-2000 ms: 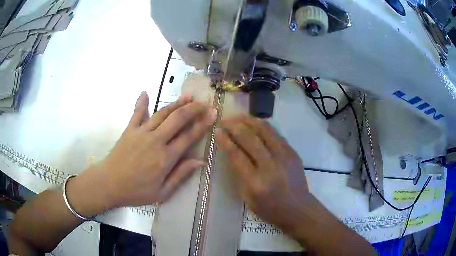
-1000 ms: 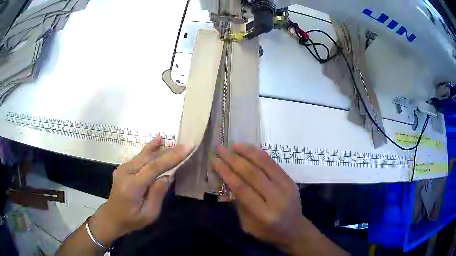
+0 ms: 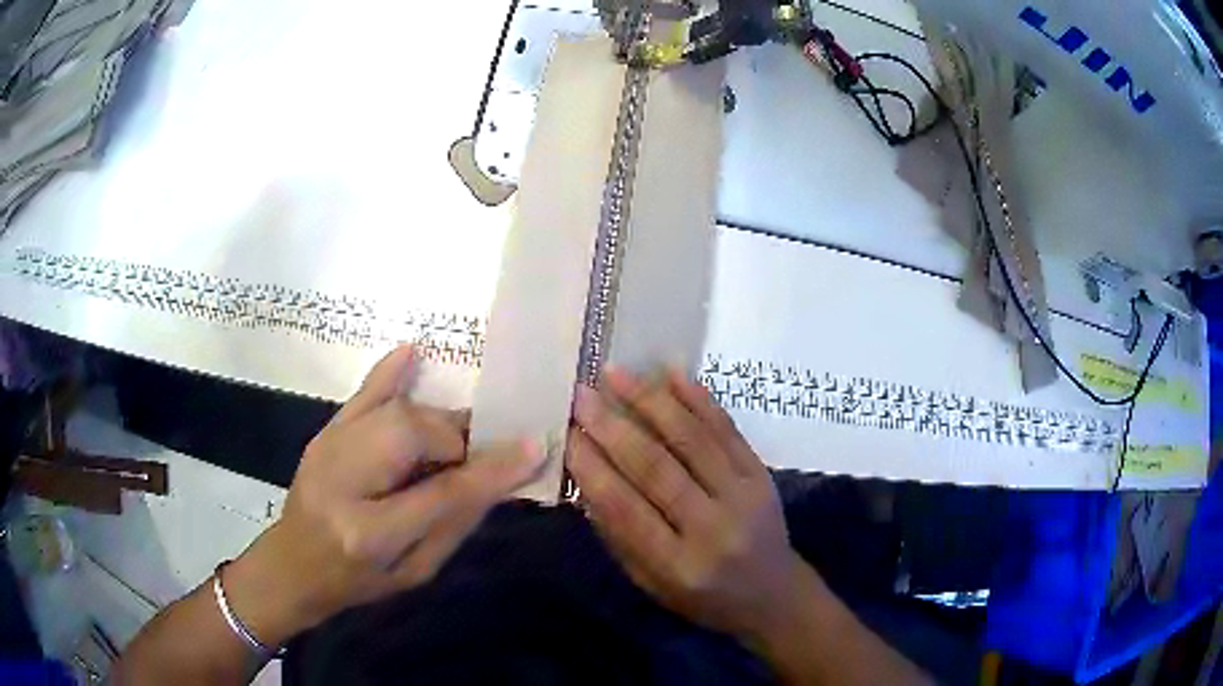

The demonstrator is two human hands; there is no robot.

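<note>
A grey-beige zippered panel (image 3: pixel 657 215) runs from under the presser foot (image 3: pixel 638 54) down over the table's front edge. Its zipper teeth (image 3: pixel 610 241) run down the middle between two flat fabric strips. My left hand (image 3: pixel 416 483) holds the near end of the left strip (image 3: pixel 543 241), index finger on top and the other fingers partly hidden. My right hand (image 3: pixel 677 496) lies with its fingers on the near end of the right strip, fingertips beside the teeth. The needle is too small to make out.
Loose grey strips (image 3: pixel 67 81) lie at far left. The white machine head (image 3: pixel 1113 121) is at upper right, with a black cable (image 3: pixel 986 228) and hanging zipper pieces (image 3: pixel 1006 201) below it. A blue bin (image 3: pixel 1046 576) is at lower right.
Since one second ago, the left strip, which was lifted and curled, lies flat beside the teeth. My left index finger has moved inward onto it. Earlier, both hands were close to the foot.
</note>
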